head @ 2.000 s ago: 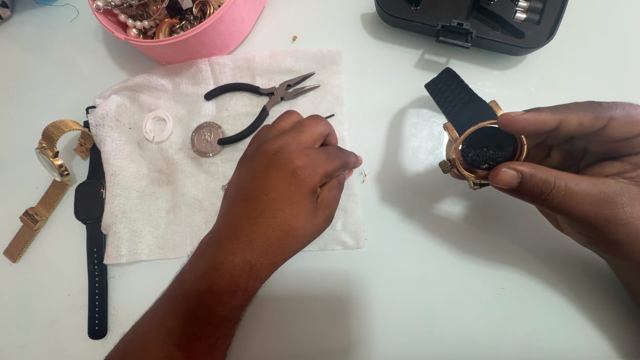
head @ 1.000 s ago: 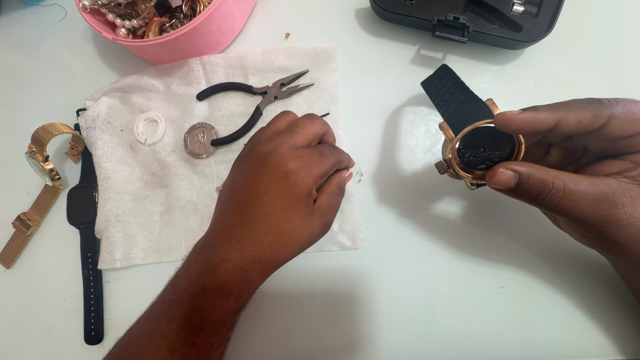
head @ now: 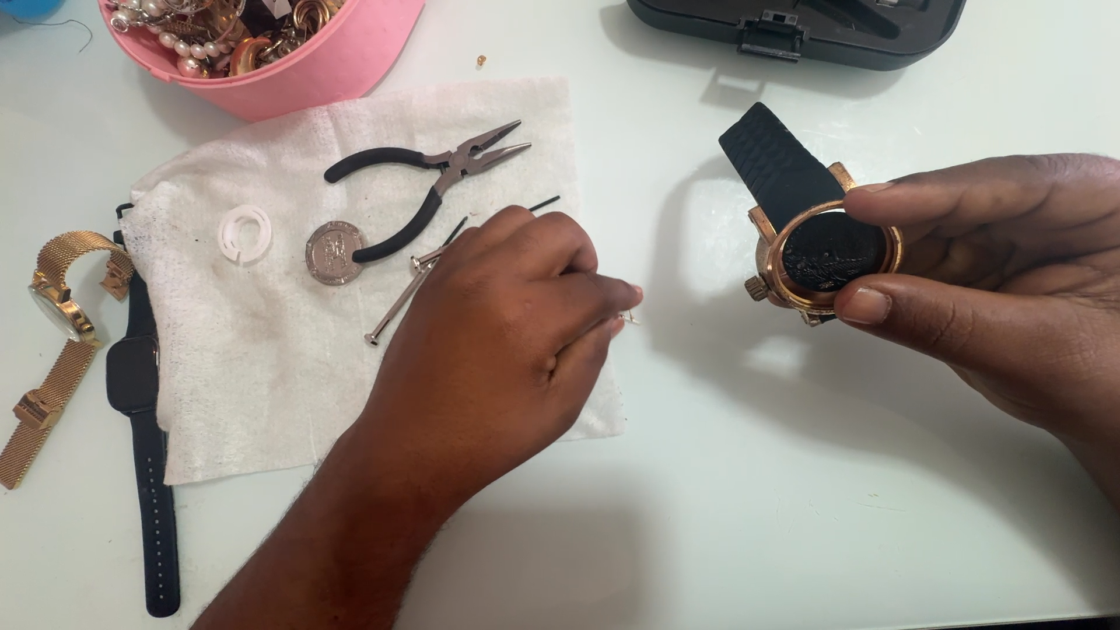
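Note:
My right hand [head: 980, 262] holds a rose-gold-coloured watch case [head: 814, 302] by its rim between thumb and fingers. The case's crown points left, its face side looks dark, and a black textured strap [head: 770, 162] extends up from it. Over the right part of a white cloth [head: 262, 394], my left hand [head: 507, 324] has thumb and forefinger nearly together beside tiny gold-coloured pieces [head: 632, 317]; whether it grips one is unclear. Left of that hand are black-handled needle-nose pliers [head: 459, 162], a round metal disc [head: 334, 253], a white plastic ring [head: 245, 234] and small metal pins [head: 394, 306], partly hidden.
A mesh-band gold-coloured watch [head: 61, 311] and a black smartwatch [head: 133, 374] lie at the cloth's left edge. A pink container [head: 289, 83] of jewellery stands at the upper left, a black tool case [head: 787, 44] at the upper right. A tiny gold-coloured piece [head: 481, 61] lies above the cloth.
My left hand has shifted slightly right relative to the cloth, its fingertips now around the tiny pieces. My right hand keeps the watch case in much the same position.

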